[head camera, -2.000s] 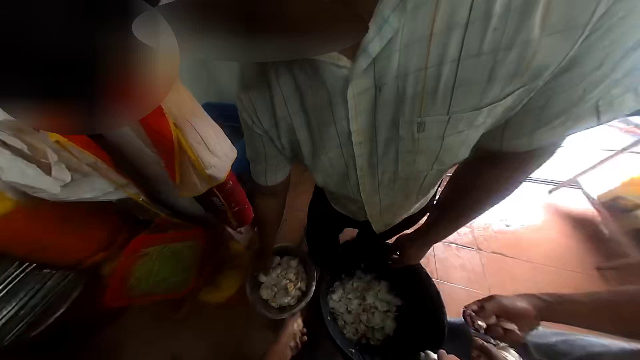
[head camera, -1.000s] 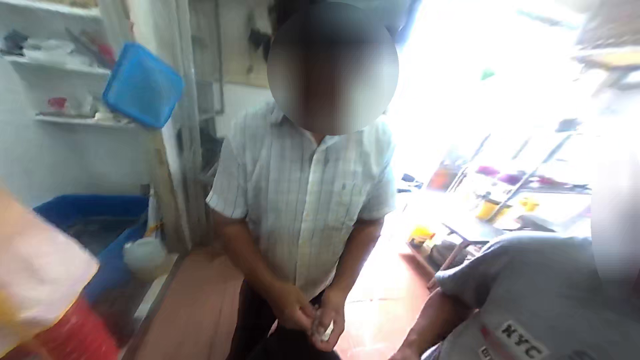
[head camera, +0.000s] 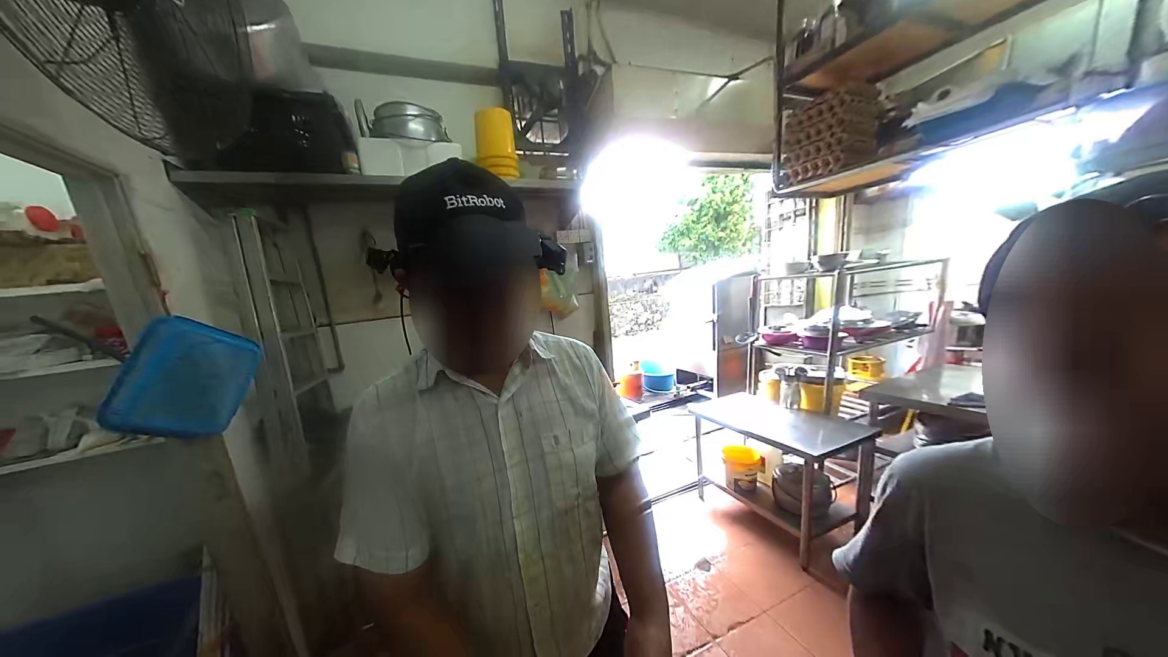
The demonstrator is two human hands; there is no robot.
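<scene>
Neither my left hand nor my right hand shows in the head view, so what they hold or touch is hidden. A person in a pale striped shirt [head camera: 511,493] and a black cap stands close in front of me, with the forearms running down out of the frame. Another person in a grey T-shirt [head camera: 949,538] is at the right edge. The hands of both people are out of sight.
A blue plastic basket [head camera: 182,376] hangs at the left by shelves. A metal-topped table [head camera: 785,424] with a yellow bucket [head camera: 741,467] beneath stands behind the people, near a rack of pans [head camera: 849,342]. A caged fan [head camera: 100,73] is at upper left.
The view has swung up from the bowl and black tub of pale pieces, which have left the frame. The hands of the person in front, seen a second ago, no longer show.
</scene>
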